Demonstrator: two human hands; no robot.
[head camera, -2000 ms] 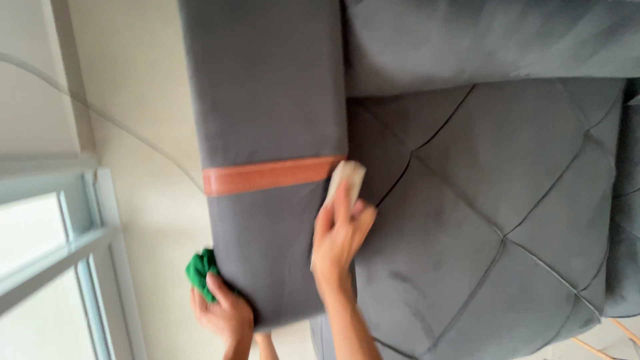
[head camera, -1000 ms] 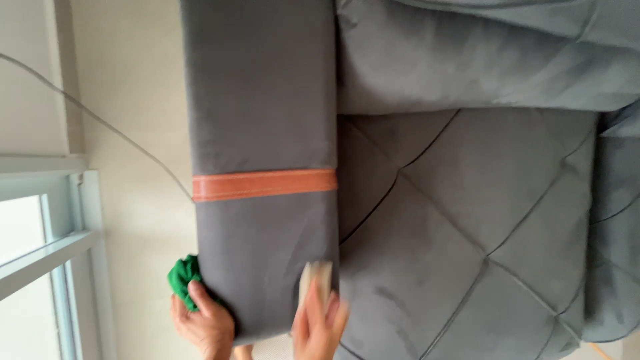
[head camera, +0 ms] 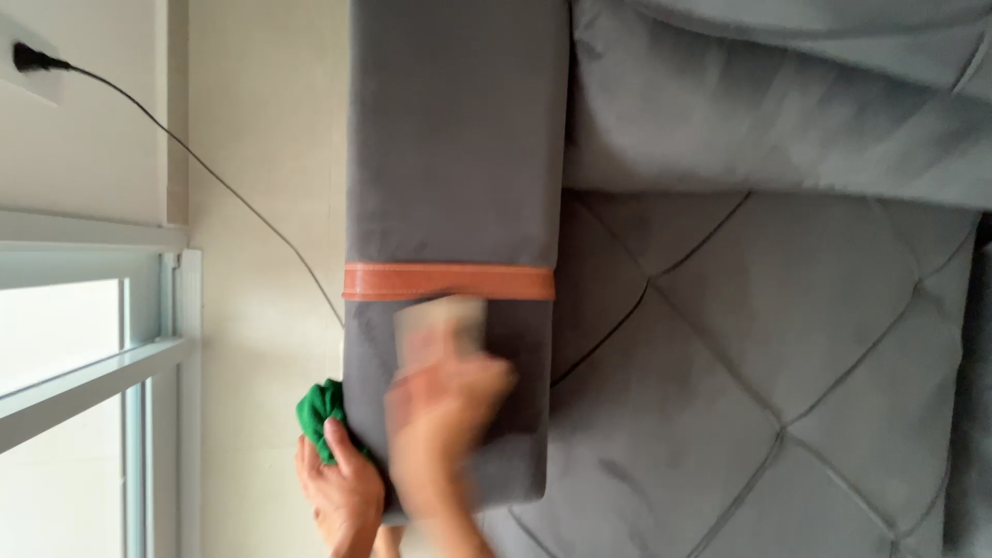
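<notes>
A grey upholstered sofa armrest (head camera: 457, 139) runs down the middle of the view, crossed by an orange-brown leather-like strap (head camera: 449, 281). My right hand (head camera: 449, 395), blurred, grips a pale beige block-shaped object (head camera: 440, 325) over the armrest just below the strap; whether it is a brush or a sponge I cannot tell. At the armrest's lower left edge, my left hand (head camera: 341, 488) holds a crumpled green cloth (head camera: 319, 411) between thumb and fingers, against the side.
Right of the armrest lie a grey seat cushion (head camera: 721, 325) with crossing seams and a grey back cushion (head camera: 744, 116). A black power cord (head camera: 225, 182) runs from a plug (head camera: 35, 58) at the wall to the armrest's left side. A white-framed window (head camera: 93, 372) is at lower left.
My right hand has moved with the pale object from the armrest's right edge, first down, then up and left to just below the strap. My left hand keeps the green cloth at the left edge.
</notes>
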